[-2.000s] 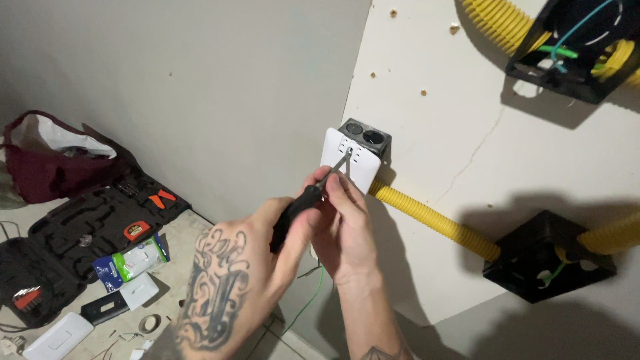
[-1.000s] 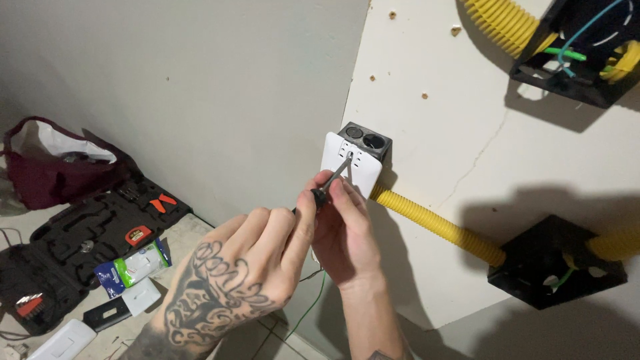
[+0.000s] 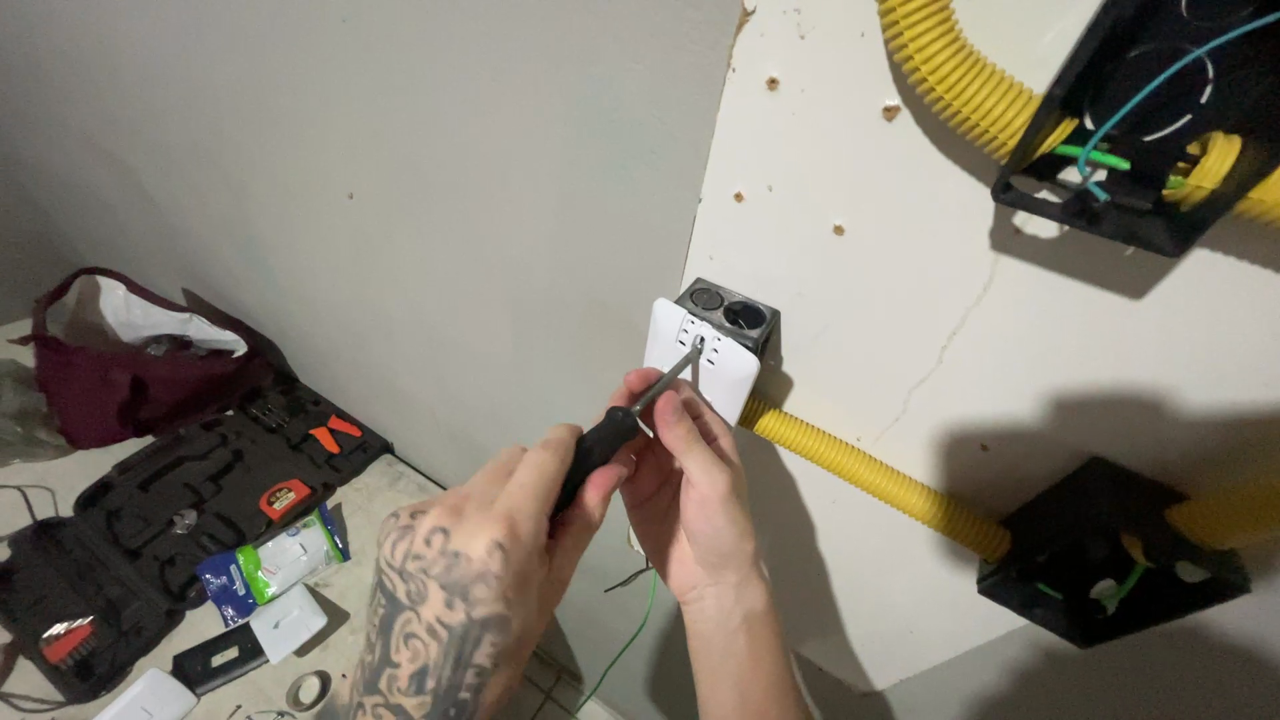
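Note:
My left hand (image 3: 500, 540), its forearm tattooed, grips the black handle of a screwdriver (image 3: 598, 455). The metal tip meets the middle of a white outlet cover plate (image 3: 735, 375), between its slots. My right hand (image 3: 690, 490) is palm side toward me, just below the plate; its thumb and a fingertip lie on either side of the shaft, other fingers reach the plate's lower part. The plate sits tilted on the front of a grey electrical box (image 3: 760, 300) fixed to the white board. The screw itself is too small to make out.
Yellow corrugated conduit (image 3: 870, 475) links the grey box to a black box (image 3: 1090, 490). Another black box (image 3: 1130, 235) holds wires. At lower left lie an open tool case (image 3: 150, 520), a plastic packet (image 3: 280, 560), a tape roll (image 3: 308, 690) and a maroon bag (image 3: 130, 390). A green wire (image 3: 640, 625) hangs below.
My left hand has turned about the screwdriver handle; its knuckles covered the handle one second ago, and the handle shows now. The right hand stays by the plate.

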